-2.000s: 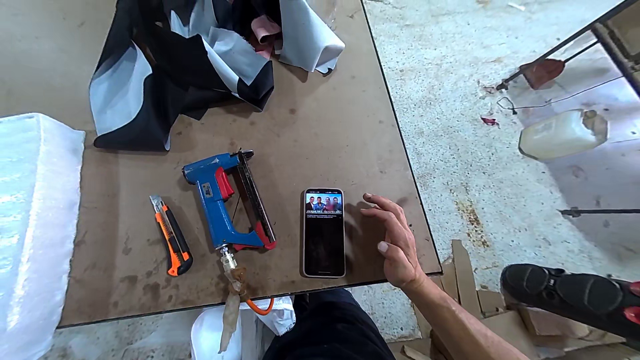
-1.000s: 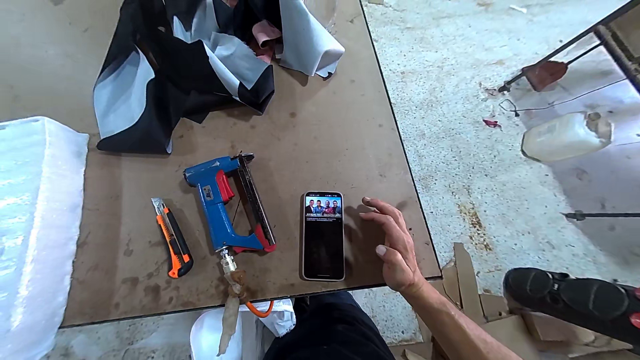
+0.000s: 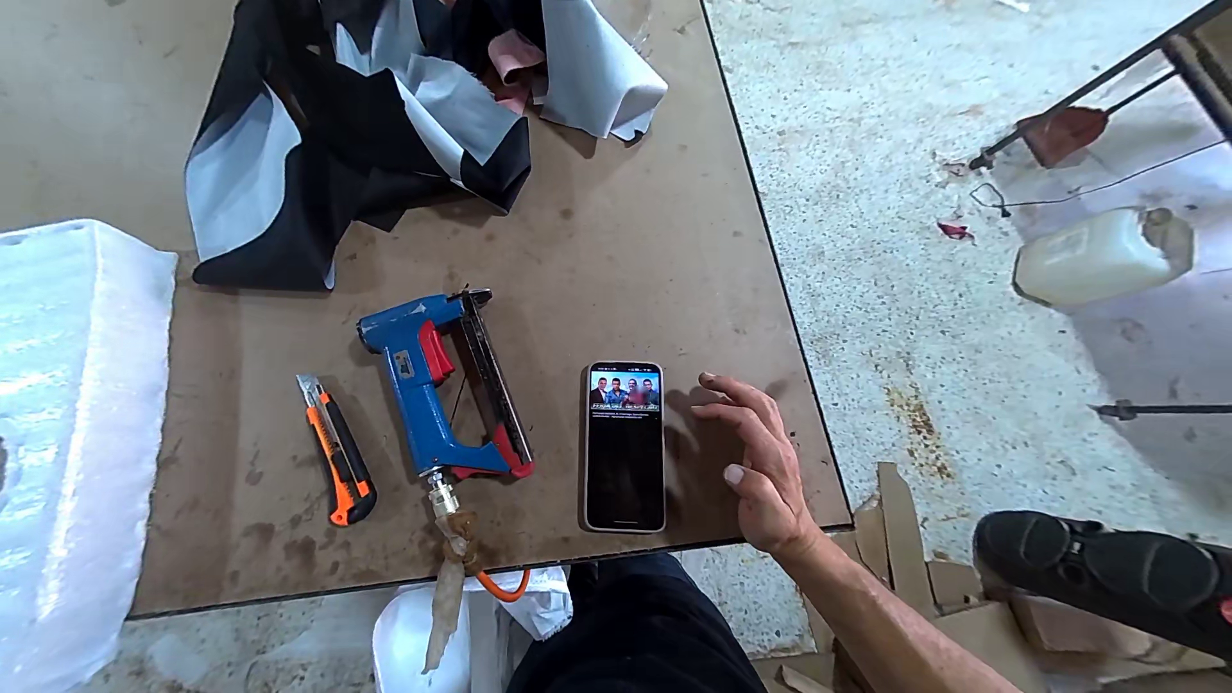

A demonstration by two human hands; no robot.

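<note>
My right hand (image 3: 760,462) rests at the table's near right corner with its fingers apart and nothing in it. Just left of its fingertips lies a smartphone (image 3: 624,472), face up, its screen lit with a picture at the top. Farther left is a blue pneumatic stapler (image 3: 419,395) with a red trigger; its hose fitting hangs past the near edge. An orange and black snap-off utility knife (image 3: 339,457) lies beside the stapler, a short length of blade showing. My left hand is not in view.
Black and grey fabric pieces (image 3: 356,144) are heaped at the table's far side. White foam-like wrapped material (image 3: 87,414) covers the left edge. On the floor to the right are a plastic jerrycan (image 3: 1097,260) and cardboard scraps (image 3: 905,549). A black padded object (image 3: 1078,558) juts in at lower right.
</note>
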